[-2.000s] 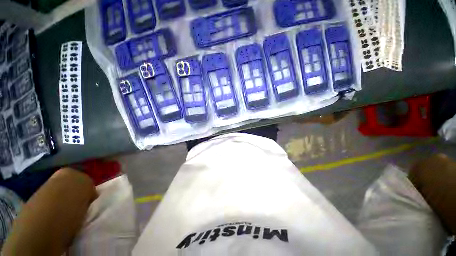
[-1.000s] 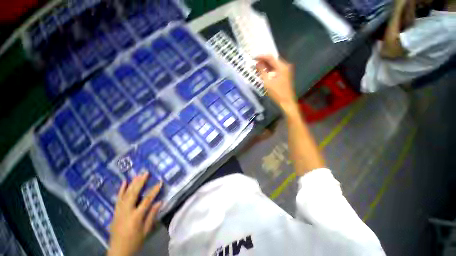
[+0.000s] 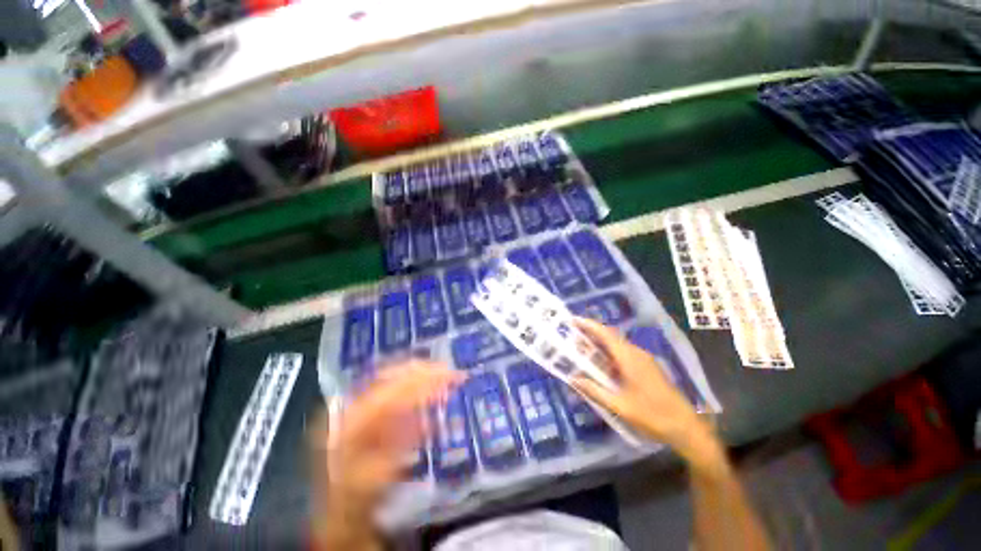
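Observation:
A whitish tray (image 3: pixel 336 323) holds rows of blue phone cases (image 3: pixel 495 422) in front of me. My right hand (image 3: pixel 635 390) holds a white sticker sheet (image 3: pixel 524 314) with two rows of small dark pieces, tilted over the right middle of the tray. My left hand (image 3: pixel 387 425) is blurred over the tray's near left and covers some cases there. I cannot tell whether its fingers hold anything.
A single sticker sheet (image 3: pixel 256 439) lies left of the tray, overlapping sheets (image 3: pixel 726 282) right of it. Dark cases (image 3: pixel 140 431) lie far left. A second blue-case tray (image 3: pixel 484 205) stands behind on the green surface. More sheets (image 3: pixel 898 253) lie far right, above a red stool (image 3: pixel 887 436).
The view has turned and lifted, showing more of the bench. My right hand has come from the sheets at the right to over the tray with a sheet. My left hand is now blurred.

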